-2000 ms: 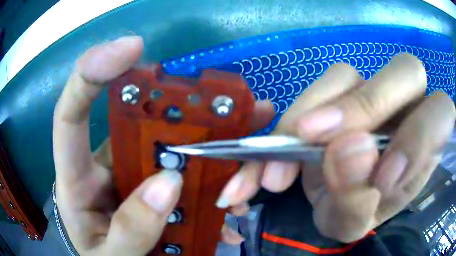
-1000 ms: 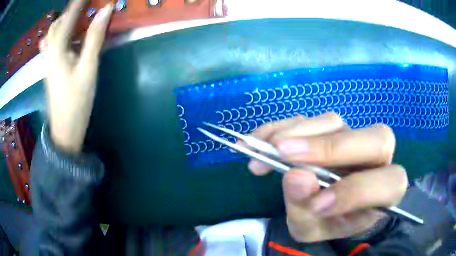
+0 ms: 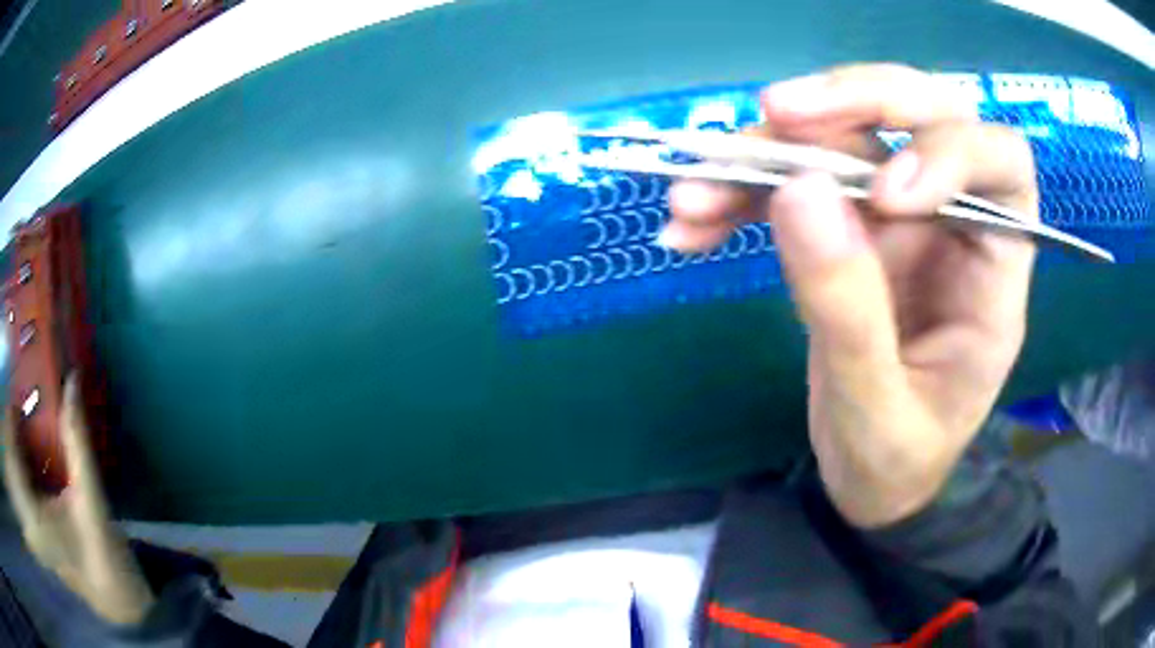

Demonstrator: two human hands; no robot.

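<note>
My right hand (image 3: 887, 241) holds slim silver tweezers (image 3: 760, 158), tips apart and pointing left, over the blue sheet (image 3: 570, 314). The sheet carries rows of thin silver C-shaped rings; glare whitens its upper left part. I cannot tell whether a ring is at the tips. My left hand (image 3: 70, 519) is at the far left edge, blurred, with fingers around the near end of a reddish-brown housing strip (image 3: 41, 342) lying on the bench. Whether the fingers grip it is unclear.
More reddish-brown housings (image 3: 127, 48) lie at the top left, beyond the white band (image 3: 253, 51). The dark green bench mat (image 3: 304, 342) curves across the view. The wearer's dark jacket with red piping (image 3: 811, 570) is at the bottom.
My left hand first left the held housing for the far-edge housings, then moved down to the left strip. My right hand moved the tweezers from the housing to over the blue sheet, then slightly up.
</note>
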